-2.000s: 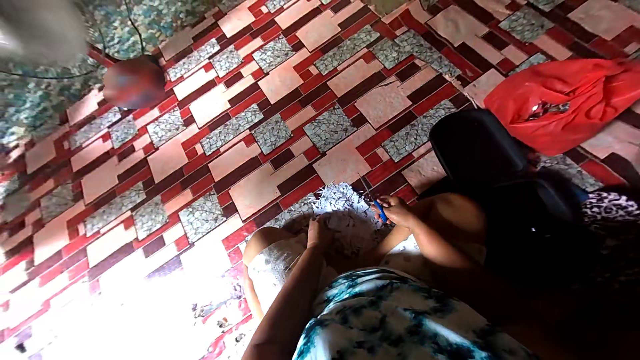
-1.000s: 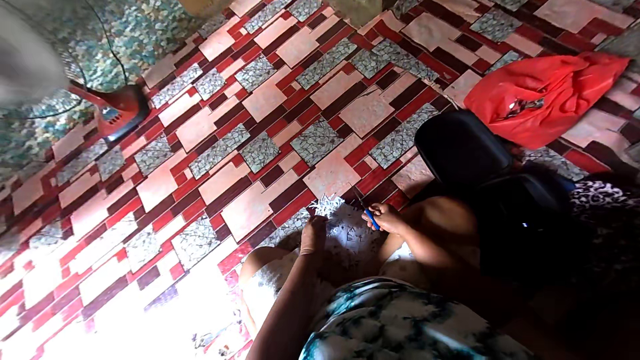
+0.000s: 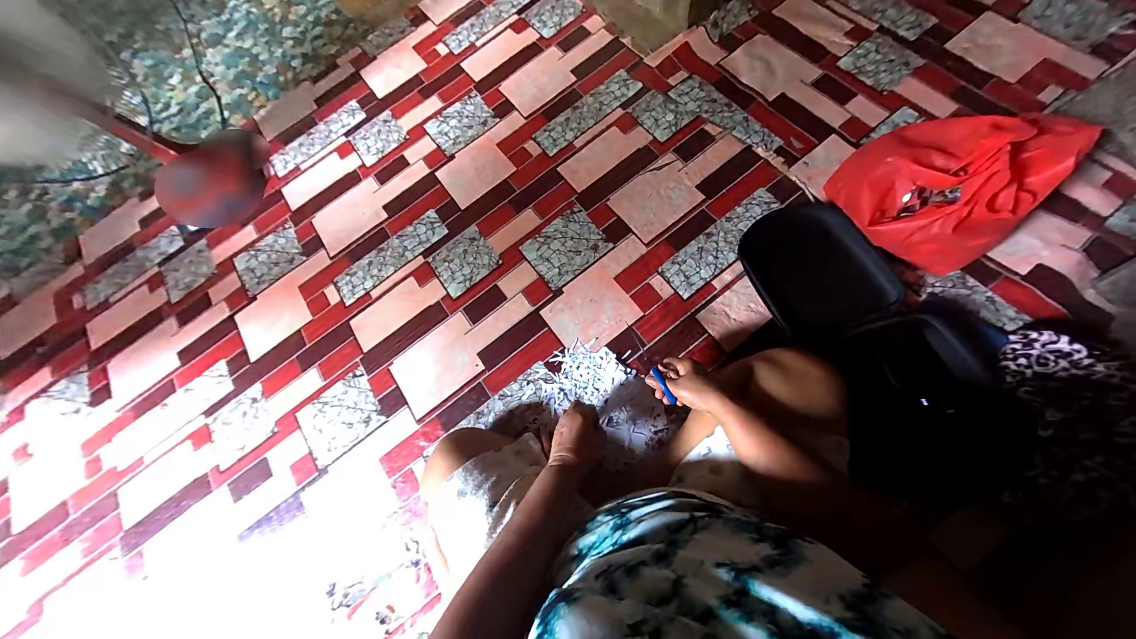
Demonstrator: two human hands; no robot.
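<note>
My right hand (image 3: 692, 385) holds a pair of scissors by its blue handle (image 3: 663, 386), with the thin blades pointing up and left. A pile of white paper shreds (image 3: 586, 373) lies on the patterned floor between my bent knees, spreading from beyond my left hand toward my lap. My left hand (image 3: 577, 432) is curled at the near left edge of the pile, its back to the camera; whether anything is in its fingers is hidden. The two hands are apart.
An open black case (image 3: 821, 266) lies beside my right knee, with a red cloth or bag (image 3: 967, 191) beyond it. Leopard-print fabric (image 3: 1056, 355) is at the right. A fan's red base (image 3: 211, 179) stands at the upper left by a leafy patterned curtain. Strong sunlight washes out the lower left floor.
The scissors stay in my right hand throughout. My left hand remains by the paper shreds, and the case and red cloth have not plainly moved.
</note>
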